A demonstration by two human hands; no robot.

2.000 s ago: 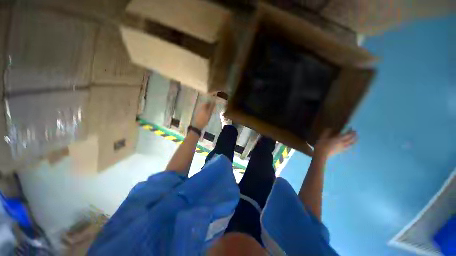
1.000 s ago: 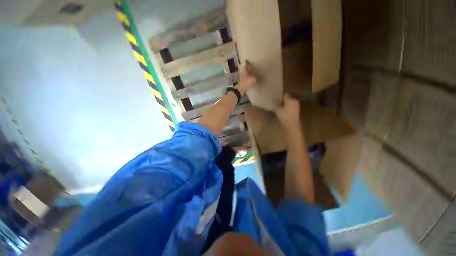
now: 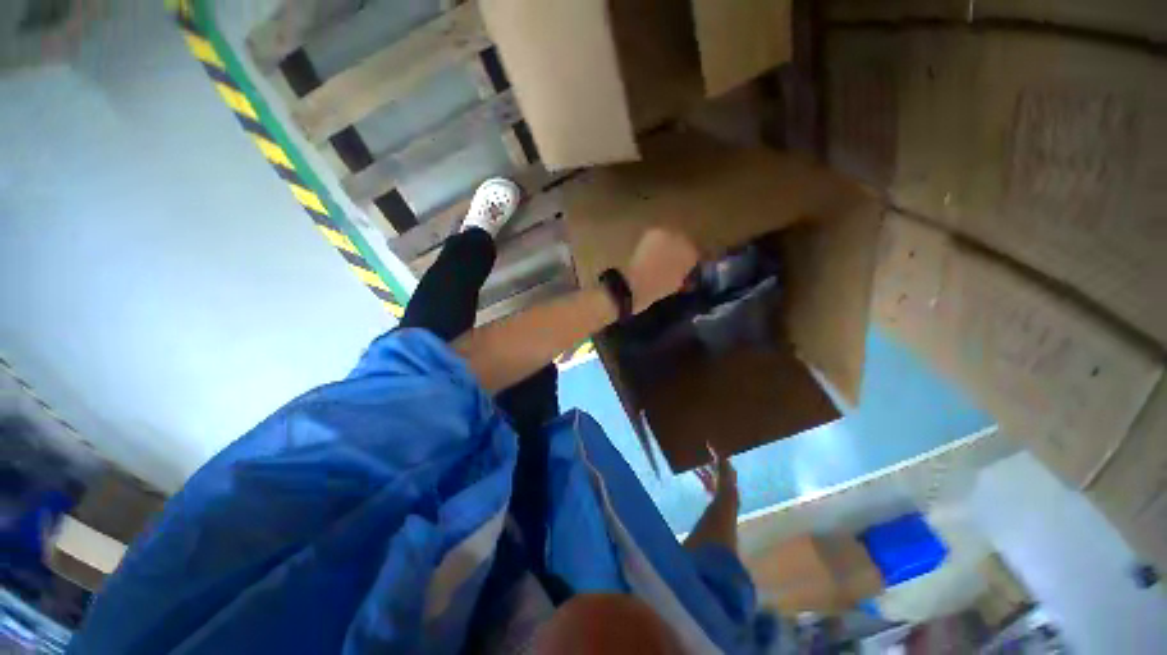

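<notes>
An open brown carton [image 3: 829, 294] stands in front of me with its flaps spread. Dark grey shiny bags [image 3: 740, 301] lie inside it. My left hand [image 3: 662, 266], with a dark wristband, is over the carton's left side beside the bags. It is blurred, and its fingertips are hidden, so its grip is unclear. My right hand [image 3: 717, 479] is at the near flap's lower edge with fingers apart and nothing seen in it. Another carton [image 3: 558, 79] with raised flaps stands beyond the open one.
A wooden pallet [image 3: 407, 113] lies left of the cartons, with a white shoe [image 3: 492, 205] on it. Yellow-black tape [image 3: 275, 156] runs along the pallet. Large stacked cartons [image 3: 953, 122] rise at the right. A blue bin [image 3: 906, 550] is at lower right.
The view has shifted, bringing the bag-filled carton nearer the middle. My left hand has moved from the upper carton to the lower one. My right hand has left the upper carton's flap.
</notes>
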